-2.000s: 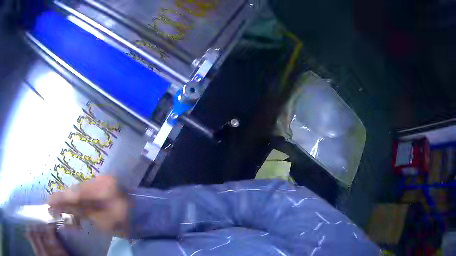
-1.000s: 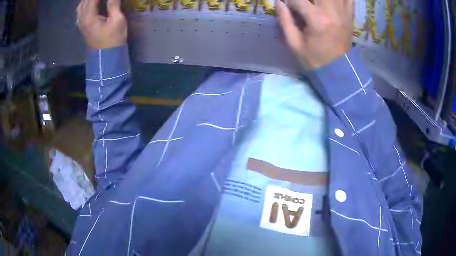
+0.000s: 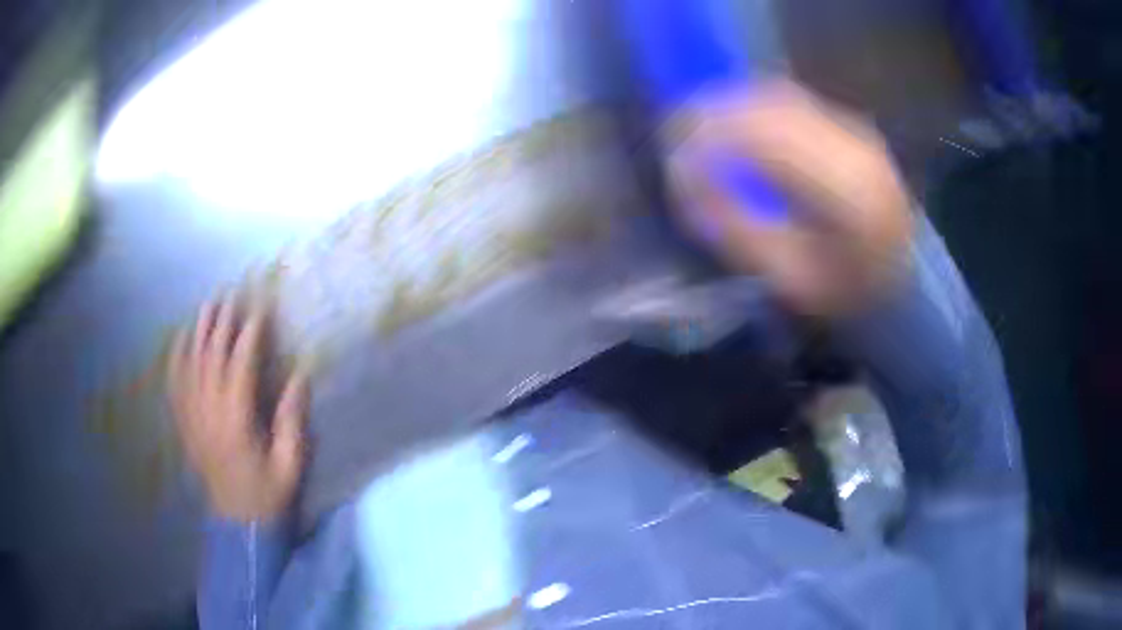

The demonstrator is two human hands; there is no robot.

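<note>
The patterned sheet lies on the metal table, its yellow-gold ovals blurred. My left hand lies on the sheet's left part with its fingers apart and holds nothing. My right hand is raised at the upper right, strongly blurred, over the end of the blue roller. Blue shows between its thumb and fingers; whether it grips something cannot be told.
Strong glare covers the table's far part. A yellow-green sheet shows at the far left. A shiny clear plastic bag lies low at the right, beside a small yellow-green piece. Dark green floor is at the right.
The view has swung, and more of the table now shows. My left hand rests flat on the sheet. My right hand has moved from the sheet to the blue roller.
</note>
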